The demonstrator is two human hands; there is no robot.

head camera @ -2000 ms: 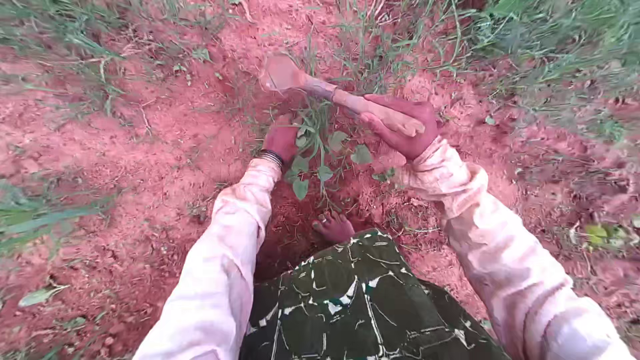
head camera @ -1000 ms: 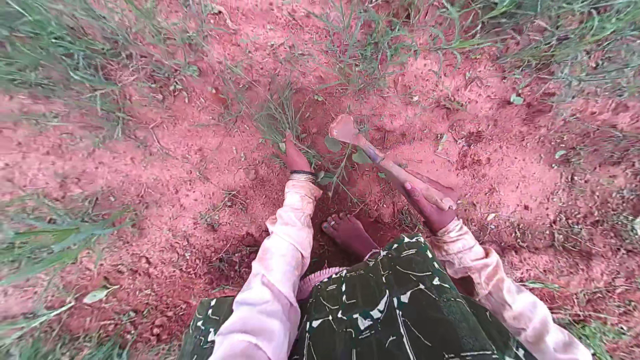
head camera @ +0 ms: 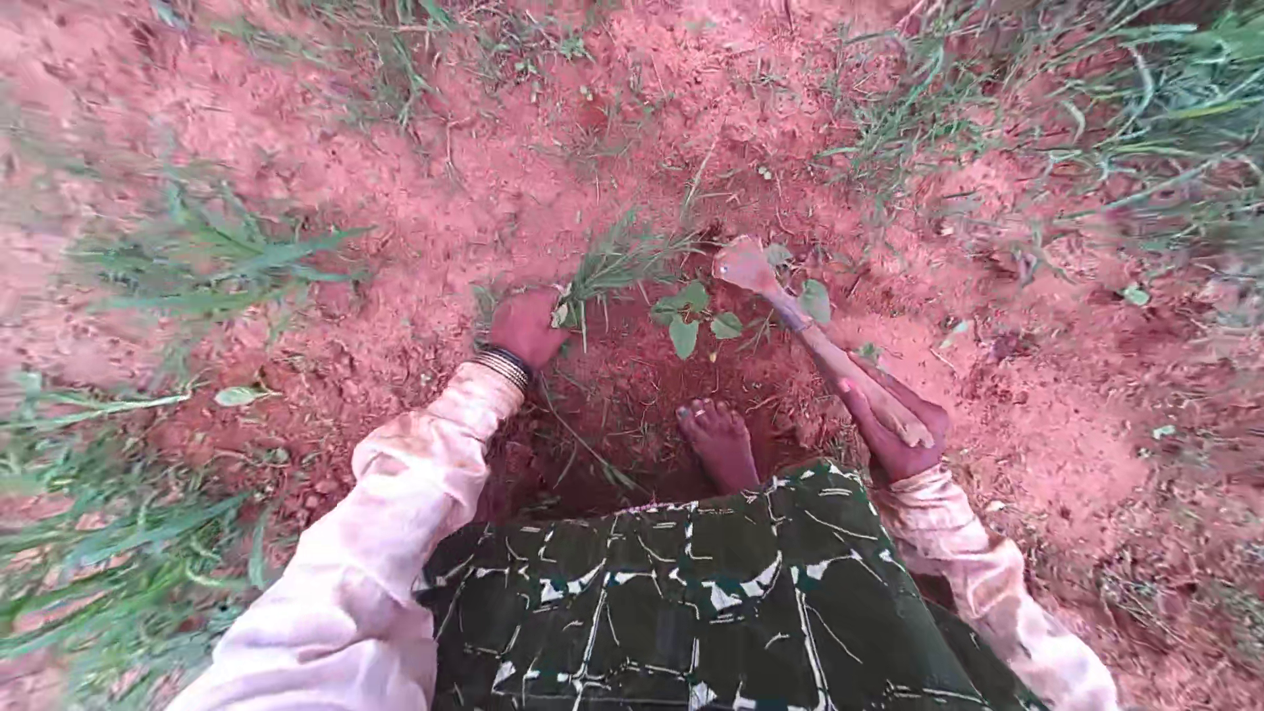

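Observation:
My left hand [head camera: 530, 328], with bangles at the wrist, is closed around the base of a tuft of green grass [head camera: 622, 259] whose blades point up and right. In my right hand [head camera: 901, 427] is the wooden handle of a small hand hoe [head camera: 825, 348]. The soil-coated head of that tool is at the upper left, close to the ground. Between the grass and the tool stands a small broad-leaved plant [head camera: 686, 316]. Another round leaf [head camera: 815, 300] shows just right of the tool's neck. My fingers partly hide the grass stems.
Reddish soil [head camera: 454, 227] surrounds the hands. A bare foot [head camera: 719, 439] rests below the broad-leaved plant, beside a dark green patterned skirt [head camera: 681, 602]. Grass clumps grow at the left [head camera: 217, 257], the lower left [head camera: 128, 543] and the upper right [head camera: 1175, 109].
My left hand has moved left, away from the broad-leaved plant, with grass in its grasp. The tool, earlier held above the plant, is now lower and to its right. The view has shifted.

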